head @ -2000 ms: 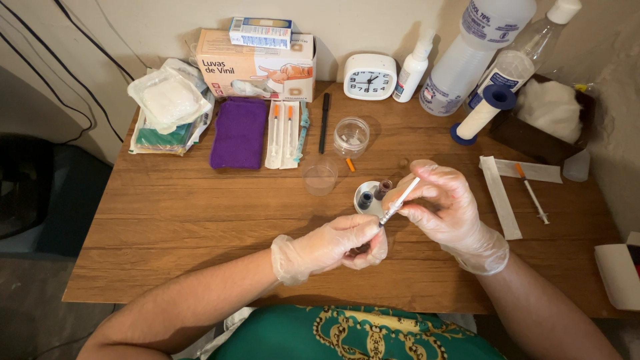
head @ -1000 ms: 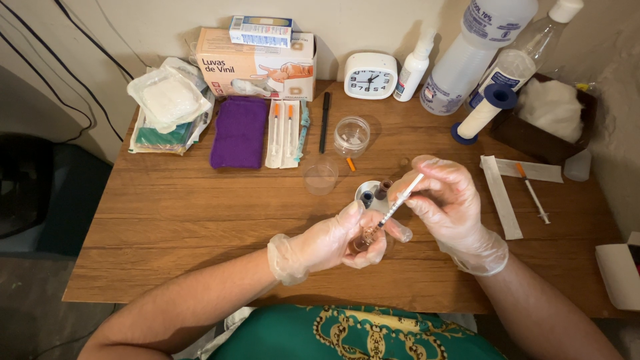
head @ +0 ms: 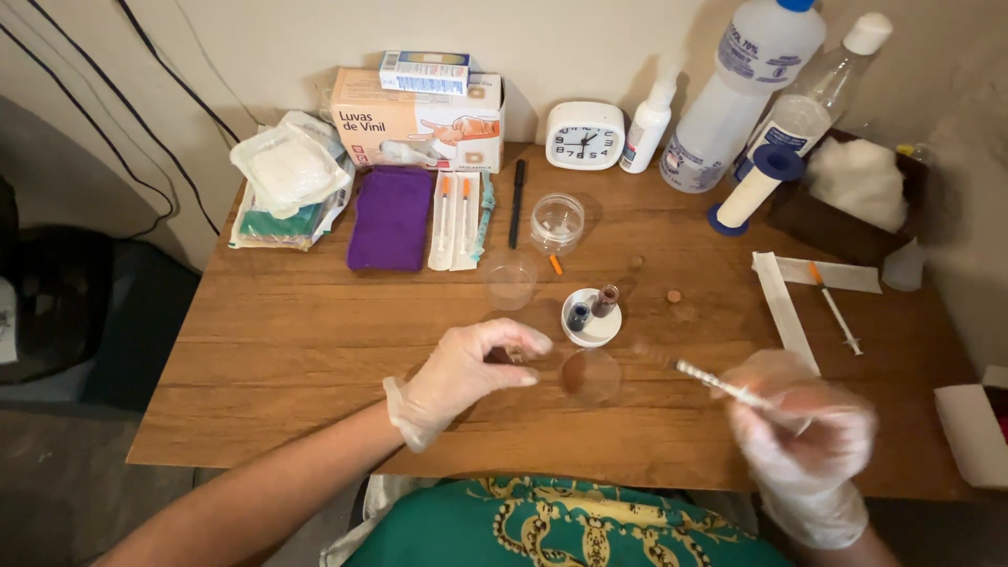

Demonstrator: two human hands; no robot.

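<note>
Clear gloves cover both hands. My right hand (head: 803, 421), blurred, grips a small syringe (head: 720, 384) above the table at the right, its tip pointing left. My left hand (head: 472, 366) is over the table's middle with thumb and fingers apart; whether a small clear thing lies between them is hard to tell. Just right of it a clear round lid or dish (head: 591, 376) rests on the wood. Behind that, a white round lid (head: 592, 339) holds a vial with dark blue contents (head: 579, 316) and a vial with reddish-brown contents (head: 605, 301).
Along the back stand a vinyl glove box (head: 417, 118), a clock (head: 585, 135), bottles (head: 701, 134) and a box of cotton (head: 858, 185). A purple cloth (head: 390, 219), packaged syringes (head: 455, 220), a black pen (head: 517, 205) and a clear jar (head: 557, 223) lie nearer. Another syringe (head: 836, 311) lies at right.
My right hand has moved right with the syringe, away from my left hand. My left hand has shifted left, and its fingers have spread. The clear round lid or dish now shows on the table.
</note>
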